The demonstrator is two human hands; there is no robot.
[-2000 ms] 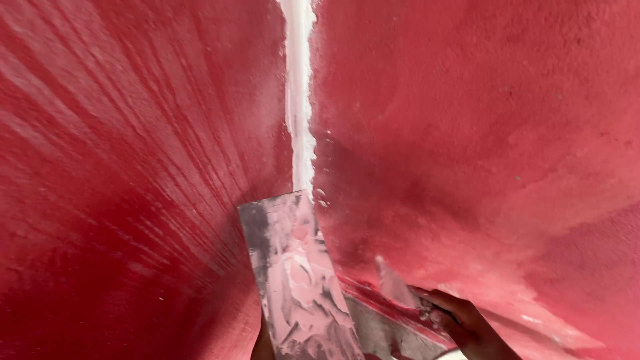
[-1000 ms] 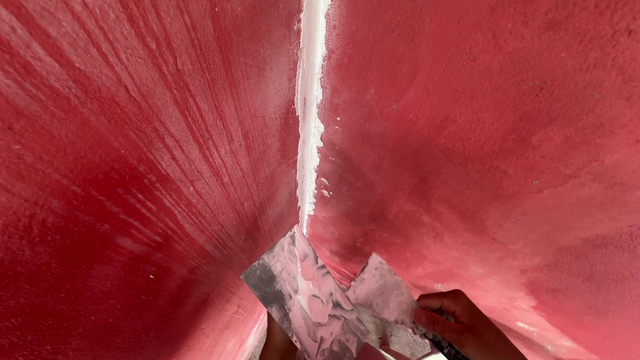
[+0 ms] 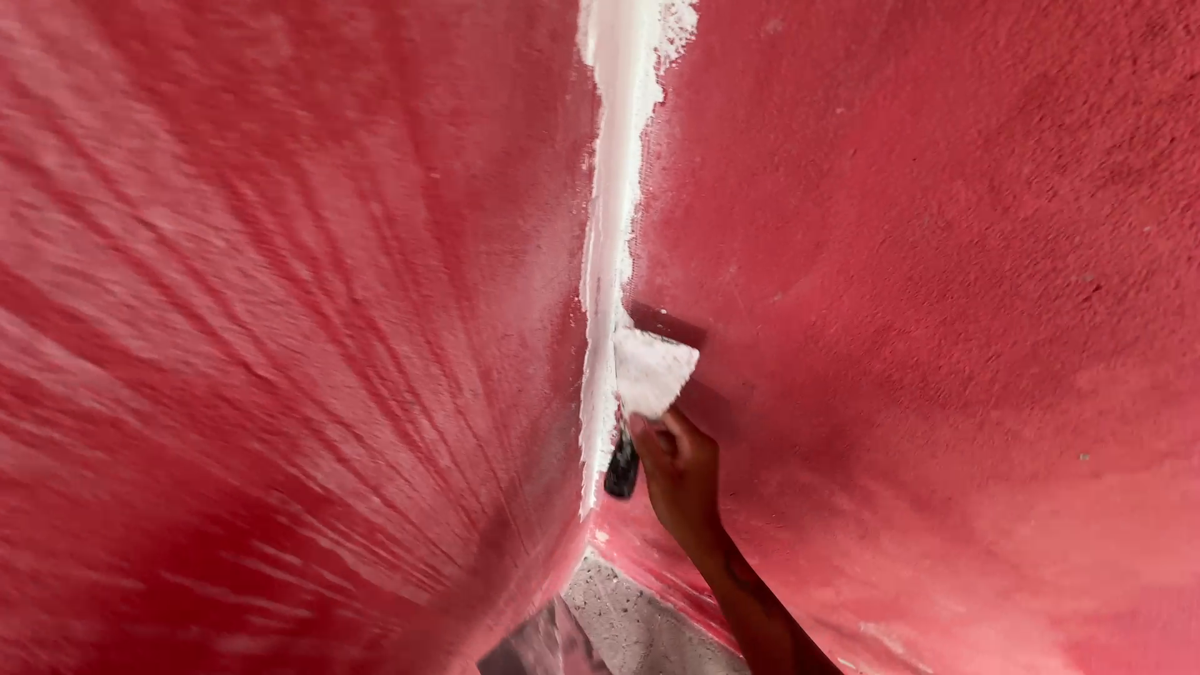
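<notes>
My right hand [image 3: 680,464] grips a putty knife [image 3: 656,370] with a dark handle. Its blade, coated in white filler, lies against the right wall beside the corner. A ragged strip of white filler [image 3: 614,187] runs down the inside corner between two red walls and ends in a narrow tip near the floor. At the bottom edge, part of a flat metal plate [image 3: 553,647] smeared with filler shows. My left hand is out of the picture, so what it holds cannot be seen.
The streaked red left wall [image 3: 281,281] and the rougher red right wall [image 3: 919,281] meet at the corner. Below them lies a speckled grey floor [image 3: 628,614]. The knife and arm cast shadows on the right wall.
The putty knife has moved from beside the plate up to the corner. The plate, in full view before, has dropped mostly out of the picture, and my left hand no longer shows. White filler now reaches lower.
</notes>
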